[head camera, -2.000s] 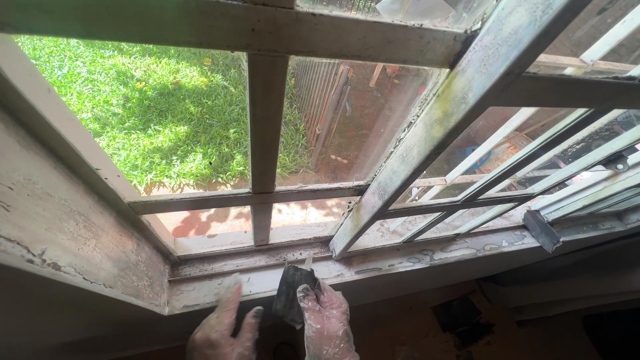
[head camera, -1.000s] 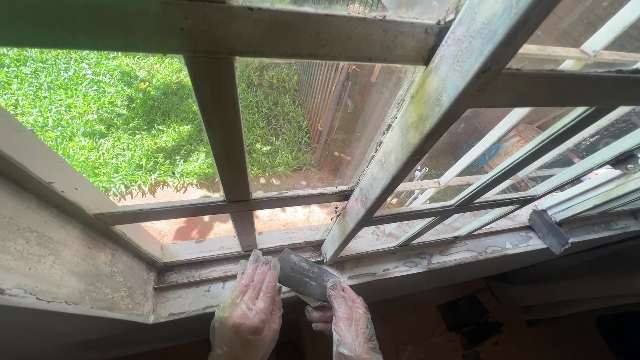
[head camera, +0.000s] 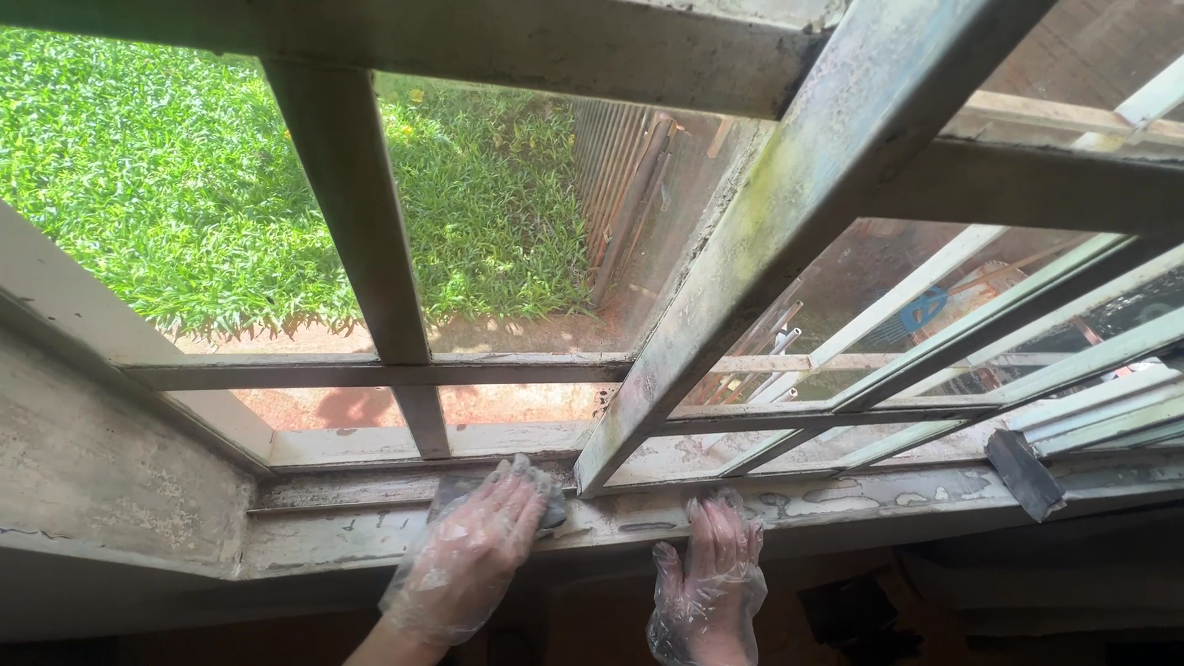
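Observation:
Both my hands wear clear plastic gloves smeared with pale dust. My left hand (head camera: 476, 550) lies palm down over a dark grey sheet of sandpaper (head camera: 553, 511), pressing it on the window sill (head camera: 324, 536); the sheet's edges show on both sides of the fingers. My right hand (head camera: 710, 573) rests its fingertips against the sill's front edge, with nothing seen in it; its palm side is hidden. The sill's white paint is worn and patchy. Above the hands stands the window frame (head camera: 740, 240), with dirty bars and glass panes.
Another dark grey abrasive piece (head camera: 1025, 474) hangs over the sill's edge at the right. The left window jamb (head camera: 120, 462) meets the sill in a corner. Below the sill, dark items (head camera: 849, 610) lie in shadow. Grass (head camera: 481, 213) and a fence show outside.
The dark sheet was held up between both hands a second ago; now it lies on the sill under my left hand. My right hand has let go of it and moved right.

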